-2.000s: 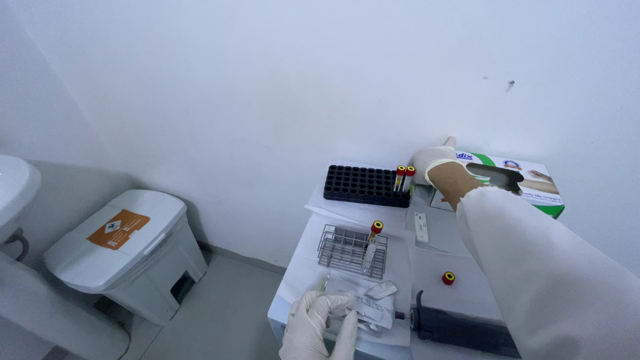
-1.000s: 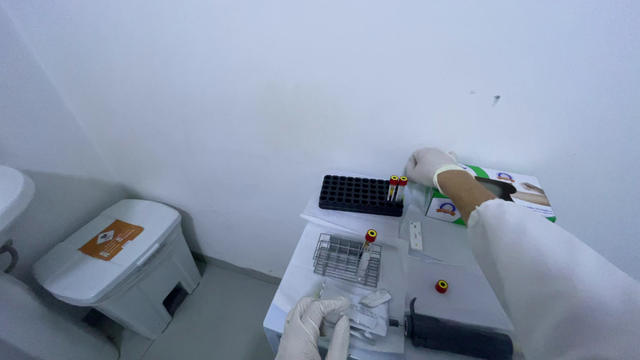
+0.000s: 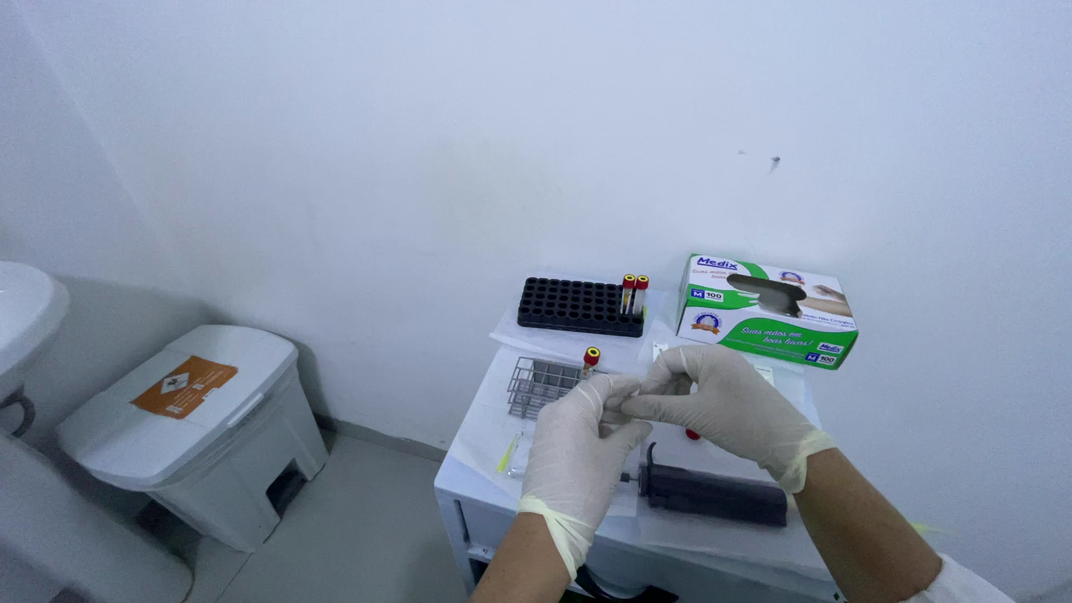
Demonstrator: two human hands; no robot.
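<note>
My left hand (image 3: 582, 440) and my right hand (image 3: 724, 406), both in pale latex gloves, meet by the fingertips above the white cabinet top. Whatever lies between the fingers is too hidden to make out. Just behind my left hand is a grey wire tube rack (image 3: 536, 383) with a red-and-yellow-capped tube (image 3: 591, 358) standing in it. A black tube rack (image 3: 578, 306) holds two similar capped tubes (image 3: 635, 295) at its right end. Below my right hand lies a dark cylindrical device (image 3: 716, 494) with a hooked front part. A red cap (image 3: 692, 434) shows partly between the hands.
A green and white Medix glove box (image 3: 766, 310) stands at the cabinet's back right, against the wall. White paper sheets (image 3: 502, 331) cover parts of the cabinet top. On the floor at left is a white pedal bin (image 3: 276, 402) with an orange label, beside a white basin (image 3: 25, 310).
My right hand has come from beside the glove box toward the front and now meets my left hand. My left hand has risen from the small packets at the front edge.
</note>
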